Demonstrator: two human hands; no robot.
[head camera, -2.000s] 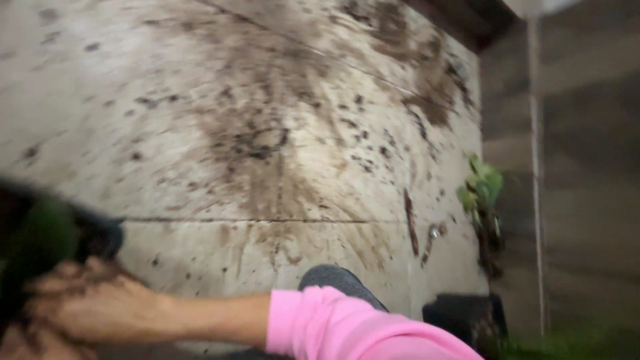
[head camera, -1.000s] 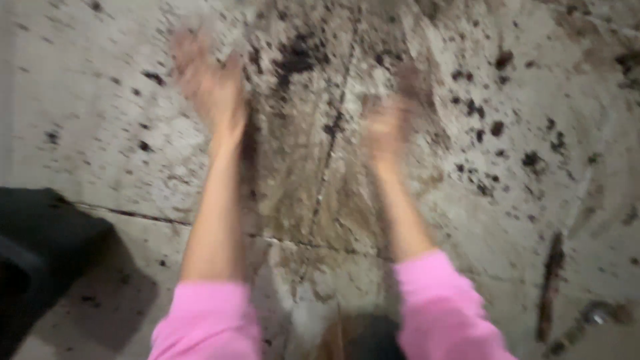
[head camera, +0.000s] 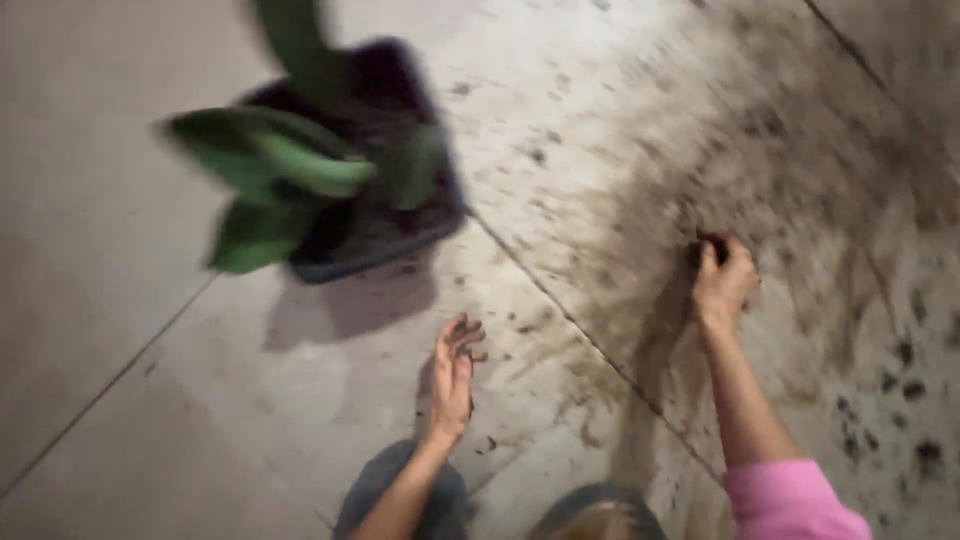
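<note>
My left hand (head camera: 454, 375) hovers over the tiled floor near my knee, fingers apart and slightly curled, with nothing in it. It is below the dark square plant pot (head camera: 375, 262), which holds dark soil and a plant with broad green leaves (head camera: 255, 157). To the right, my right hand (head camera: 726, 277) is at the soil-smeared floor, its fingers curled around a dark gap; a small dark clump may be at the fingertips, but blur hides whether anything is held. Both hands look dirty.
Brown soil smears (head camera: 750, 150) spread over the light floor tiles at the upper right. Dark crumbs (head camera: 911, 390) lie scattered at the right edge. My knees (head camera: 405, 487) are at the bottom.
The view has swung left, bringing the potted plant into full sight. A second ago both hands were stretched out over the smeared floor; my left hand is now close to my knee.
</note>
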